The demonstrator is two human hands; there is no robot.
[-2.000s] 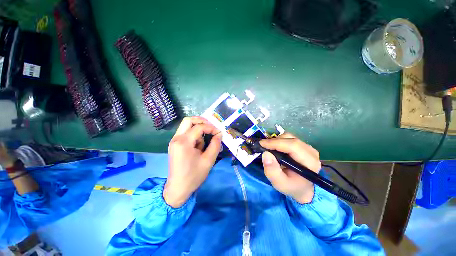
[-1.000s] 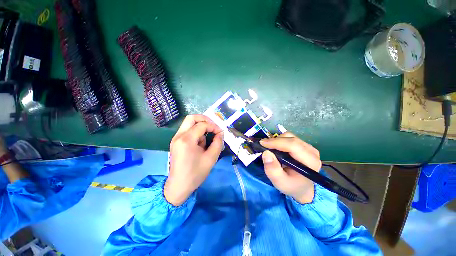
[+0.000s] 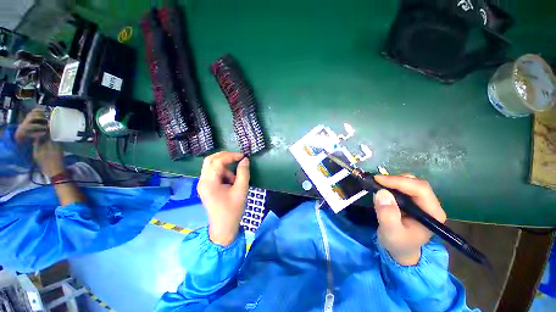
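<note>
The white display module panel (image 3: 334,190) lies at the bench edge before me, with dark rectangles and hooked flex tails along its upper right side. My right hand (image 3: 407,213) holds the black soldering iron (image 3: 430,222), its tip over the upper part of the panel. My left hand (image 3: 223,194) is away from the panel, with thumb and forefinger pinched on a small dark wired component at the lower end of the short black-and-red component strip (image 3: 241,106). Its other fingers are curled. The exact contact at the fingertips is too small to see clearly.
Longer component strips (image 3: 174,91) lie left. A black object (image 3: 436,46) and clear tape roll (image 3: 518,86) are at upper right, beside the wooden board (image 3: 544,152). Black equipment (image 3: 106,67) and a person's arm (image 3: 53,164) are far left. A patterned sheet (image 3: 253,210) shows below the edge.
My left hand has left the panel and moved left to the short strip. The iron tip has moved to the panel's upper part. The view has swung left, bringing in more of the neighbour's equipment.
</note>
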